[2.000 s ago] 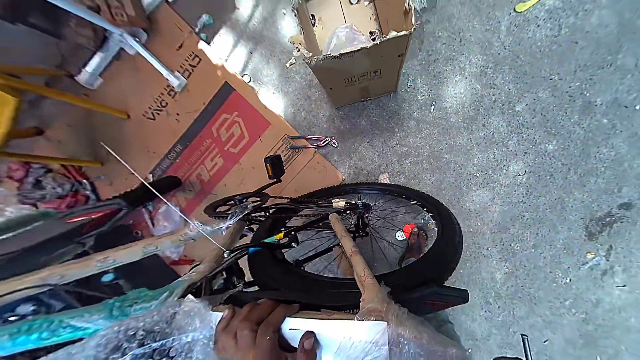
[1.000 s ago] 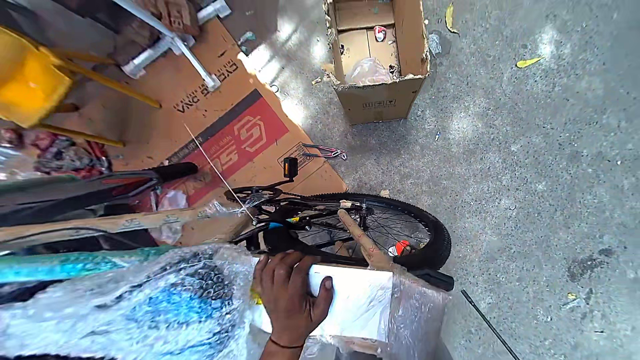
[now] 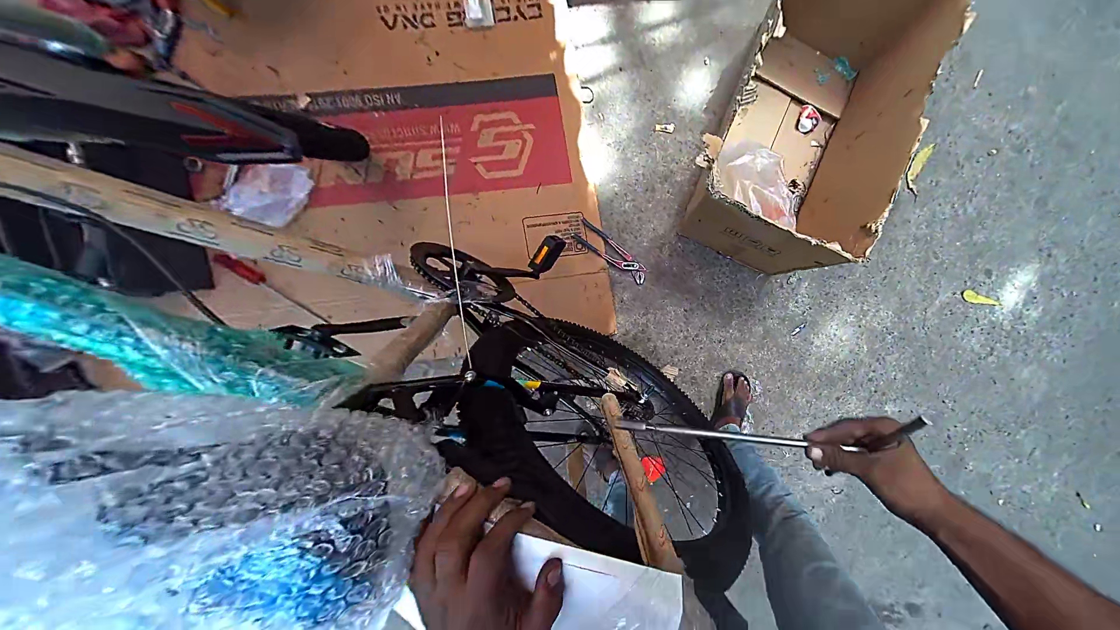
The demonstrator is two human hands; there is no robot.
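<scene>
My left hand (image 3: 481,551) rests with spread fingers on a white box or card (image 3: 604,582) and the wrapped part beside it, at the lower middle. At the right, my right hand (image 3: 862,451) grips a long thin metal rod-like tool (image 3: 717,435); its far end reaches the paper-wrapped tube (image 3: 637,490) over the rear wheel. The bicycle's wheel with its black tire (image 3: 731,499) lies below that tube. Bubble wrap (image 3: 219,507) covers a large part at the lower left. The crank's chainring (image 3: 442,271) and a pedal (image 3: 547,255) show near the centre.
A flattened printed cardboard sheet (image 3: 490,219) lies on the concrete, with pliers (image 3: 617,254) at its edge and a red-handled screwdriver (image 3: 238,268) on it. An open cardboard box (image 3: 770,249) holds plastic scraps. My sandalled foot (image 3: 733,398) stands beside the tire.
My right hand has come into view with the metal tool in it. The left hand stays on the white piece. The view has shifted closer to the bicycle.
</scene>
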